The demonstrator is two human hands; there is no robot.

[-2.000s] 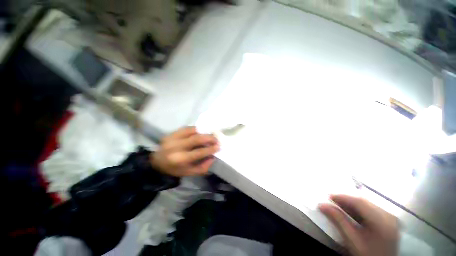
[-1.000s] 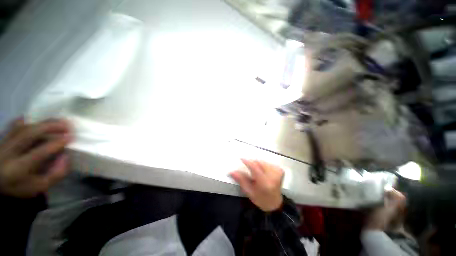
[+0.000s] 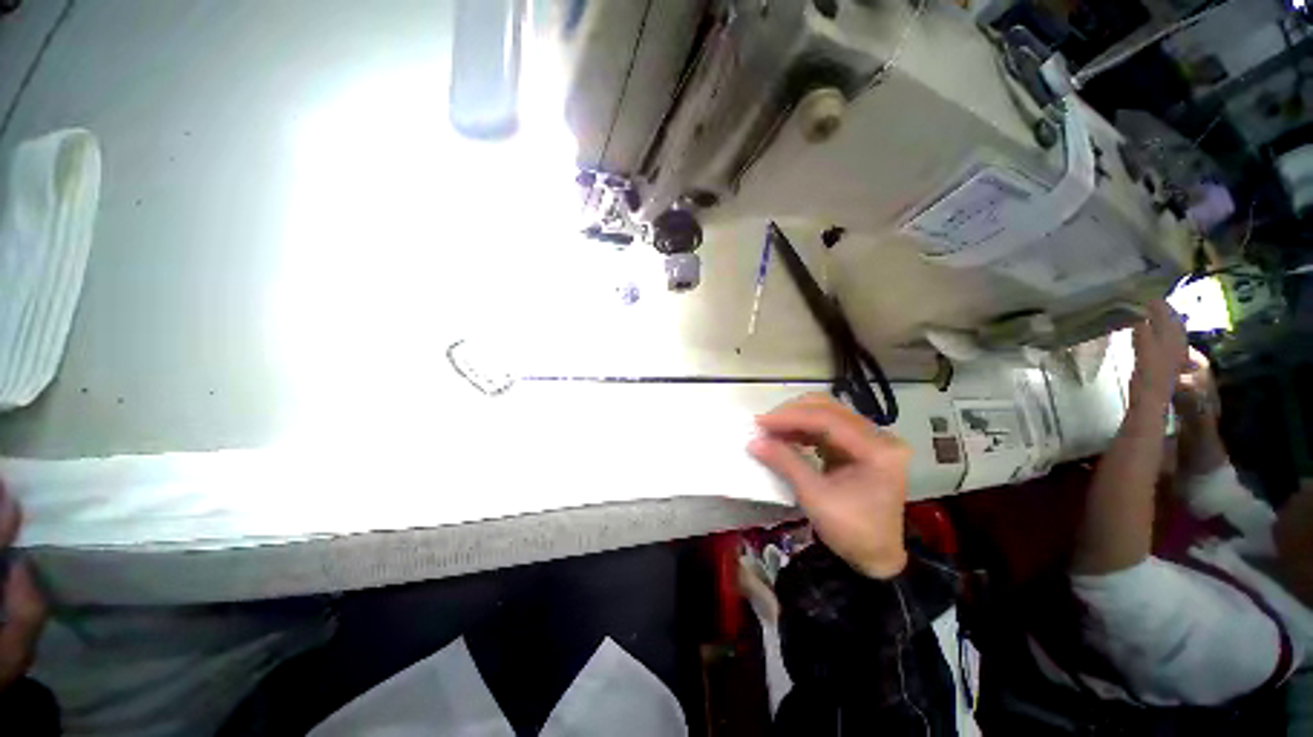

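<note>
A long white strip point(image 3: 187, 493) lies stretched along the front edge of the white machine table, its middle washed out by glare. My right hand point(image 3: 850, 475) pinches its right end between thumb and fingers, below the shears. My left hand point(image 3: 15, 583) is mostly cut off by the left edge of the picture; its visible fingertips are at the strip's left end. The needle area point(image 3: 612, 216) of the sewing machine point(image 3: 850, 130) is above the strip, with no cloth clearly visible under it.
Dark shears point(image 3: 835, 324) and a thin purple-blue pen point(image 3: 760, 281) lie right of the needle. A folded white stack point(image 3: 46, 259) lies at far left. A red basket point(image 3: 724, 590) is below the table edge. Another person's arm point(image 3: 1138, 432) is at right. White cloth points point(image 3: 619, 698) show at my lap.
The view has swung right and now shows the machine head and shears clearly. The strip now lies stretched along the table edge between my hands. My left hand has moved mostly out of view.
</note>
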